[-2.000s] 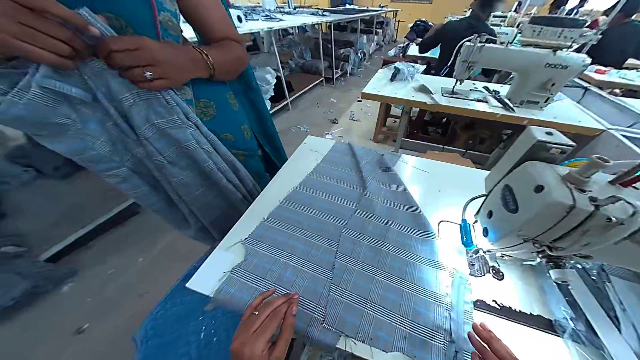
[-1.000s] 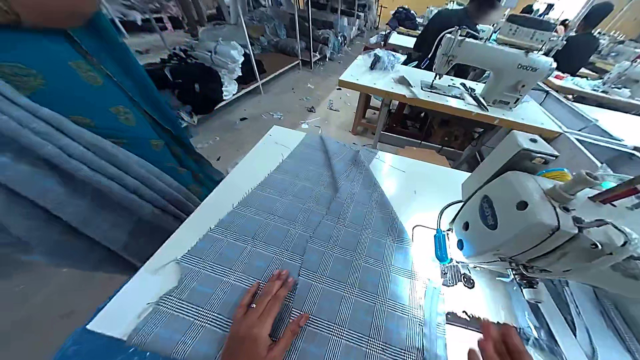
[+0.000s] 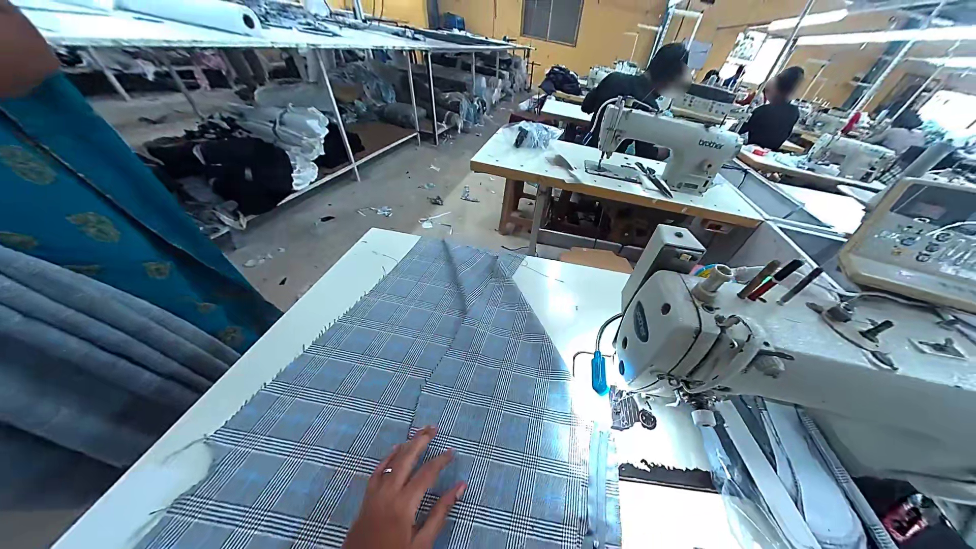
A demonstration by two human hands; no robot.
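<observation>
My left hand [image 3: 404, 496], with a ring on one finger, lies with spread fingers on grey plaid fabric [image 3: 366, 381] that covers much of the white sewing table [image 3: 343, 274]. A seam runs lengthwise through the fabric near my fingertips. A zipper-like strip [image 3: 598, 488] lies along the fabric's right edge. Right of it stands the head of a white industrial sewing machine [image 3: 663, 335], with a small blue-handled tool [image 3: 599, 374] at its left side. My right hand is out of view.
At the left a person in a teal patterned garment [image 3: 137, 221] stands beside grey hanging cloth [image 3: 99, 351]. Another sewing machine [image 3: 663, 137] is on a table ahead, with people beyond. Fabric strips [image 3: 793, 473] lie at the right; racks [image 3: 335, 114] hold cloth bundles at the back left.
My right hand has left the view from beside the zipper-like strip. My left hand has moved farther onto the fabric. The other person's hands are no longer visible. The view has shifted.
</observation>
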